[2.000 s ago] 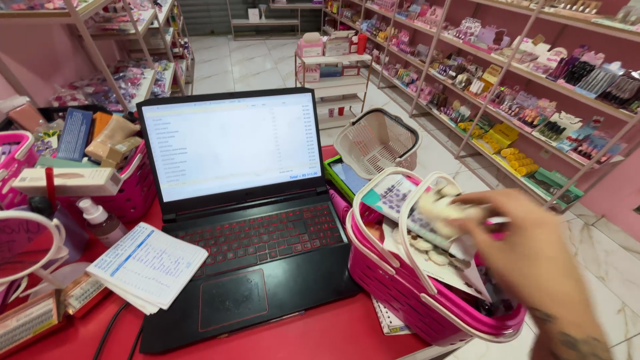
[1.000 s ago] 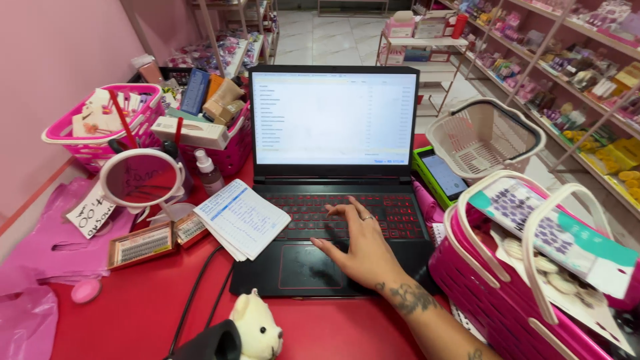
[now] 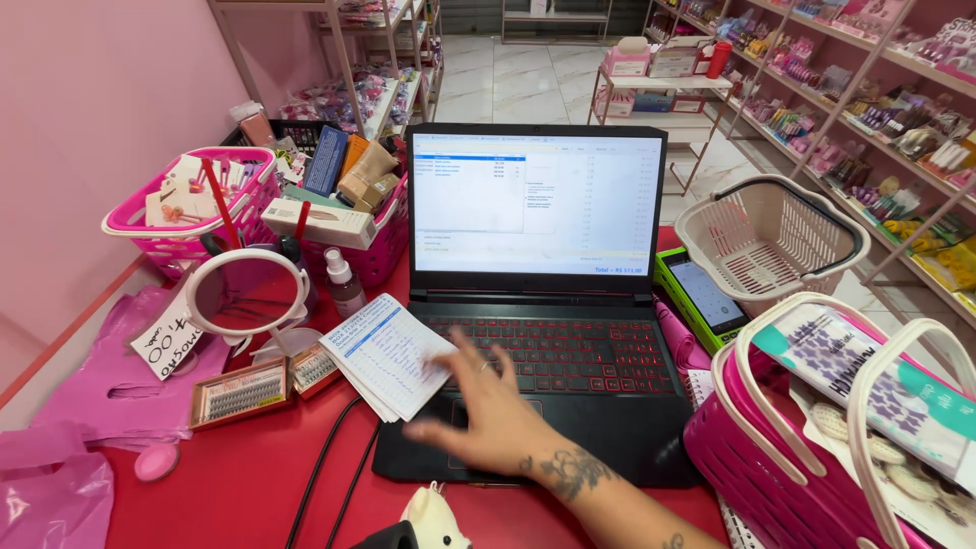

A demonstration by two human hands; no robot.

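My right hand (image 3: 488, 415), fingers spread and slightly blurred, is over the left part of the keyboard and touchpad of a black laptop (image 3: 648, 450). Nothing is held in it; whether its fingertips touch the keys I cannot tell. Just left of the fingers, a pad of handwritten slips (image 3: 389, 354) lies partly on the laptop's corner. The laptop's screen (image 3: 587, 206) shows a list with a smaller window over it. A cream bear-shaped plush (image 3: 433, 522) is at the bottom edge, beside a black object. My left hand is out of view.
Right of the laptop are a pink basket (image 3: 751, 427) of packaged goods, a beige basket (image 3: 770, 191) and a green-cased card terminal (image 3: 698, 297). To its left stand a spray bottle (image 3: 345, 286), a round mirror (image 3: 248, 335), false-lash boxes (image 3: 240, 393) and filled pink baskets (image 3: 191, 225). Black cables (image 3: 324, 465) cross the red table.
My right hand, over the pink basket two seconds ago, was at the keyboard a second ago and is now further left, near the slips. A smaller window has opened on the screen.
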